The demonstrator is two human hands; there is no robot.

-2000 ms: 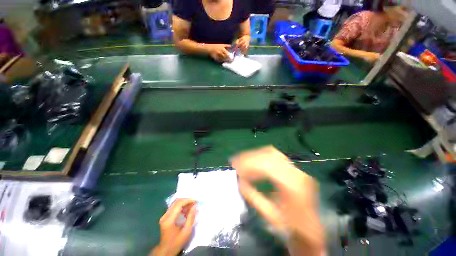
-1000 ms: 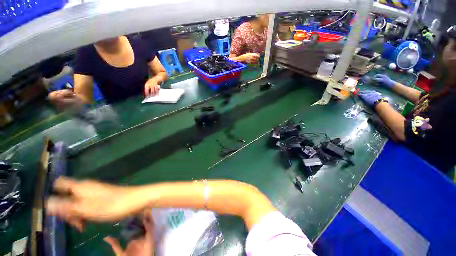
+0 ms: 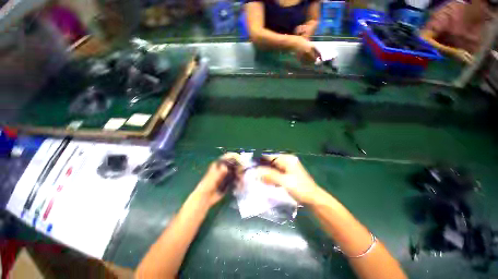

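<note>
My left hand (image 3: pixel 221 177) is closed around a dark object, which looks like a black power adapter, at the left edge of the stack of clear poly bags (image 3: pixel 256 199). My right hand (image 3: pixel 286 177) is over the upper right part of the stack, with a thin dark piece, perhaps the adapter cord, at its fingers. The blur hides the exact grip. Loose black power adapters (image 3: pixel 450 210) lie heaped at the right.
Paper sheets (image 3: pixel 71 190) lie at the left with bagged adapters (image 3: pixel 155 169). A raised board (image 3: pixel 169 103) holds more bagged pieces, beside a grey roller (image 3: pixel 183 111). The conveyor belt (image 3: pixel 245 131) runs beyond. Across it are a blue and red basket (image 3: pixel 401 54) and two people.
The view has swung back left from the right side. My right hand has come from the far left to the bag stack. Both hands are now close together, with the dark object in my left.
</note>
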